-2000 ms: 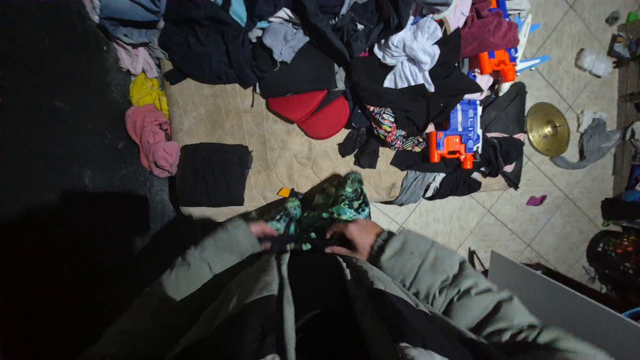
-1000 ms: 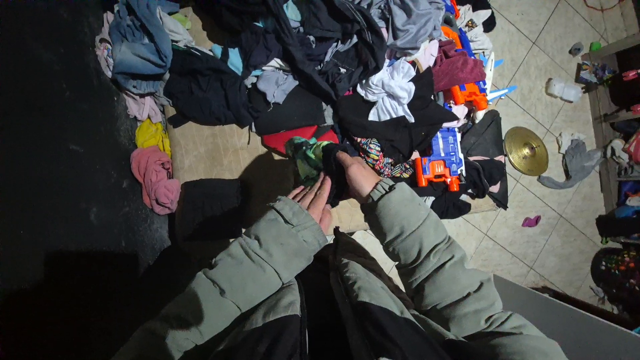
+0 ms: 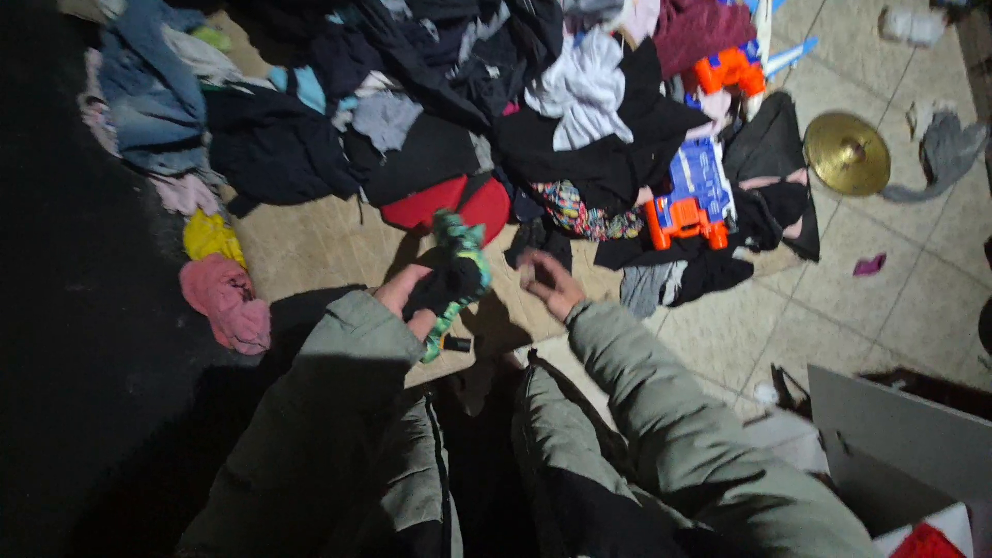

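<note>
A bunched green-and-black patterned garment (image 3: 463, 252) is held in my left hand (image 3: 409, 298), its black part against the fingers. To its right my right hand (image 3: 552, 284) is apart from the cloth, with its fingers spread and slightly blurred; nothing shows in it. Just under the garment lies a small black-and-orange object (image 3: 456, 343), too small to name. Beyond the garment are a red item of cloth (image 3: 488, 208) and a multicoloured patterned cloth (image 3: 587, 213). A black garment (image 3: 540, 242) lies past my right fingertips.
A large heap of clothes (image 3: 294, 143) covers the far side of a beige padded surface (image 3: 325, 240). Toy blasters (image 3: 697, 186) lie at its right. A brass cymbal (image 3: 847, 153) rests on the tiles. A pink cloth (image 3: 225, 302) is at left, a pale panel (image 3: 891, 442) at lower right.
My right hand has let go of the patterned garment and moved right. The garment, earlier between both hands, is now in my left hand alone. The dark folded cloth seen at left earlier no longer shows.
</note>
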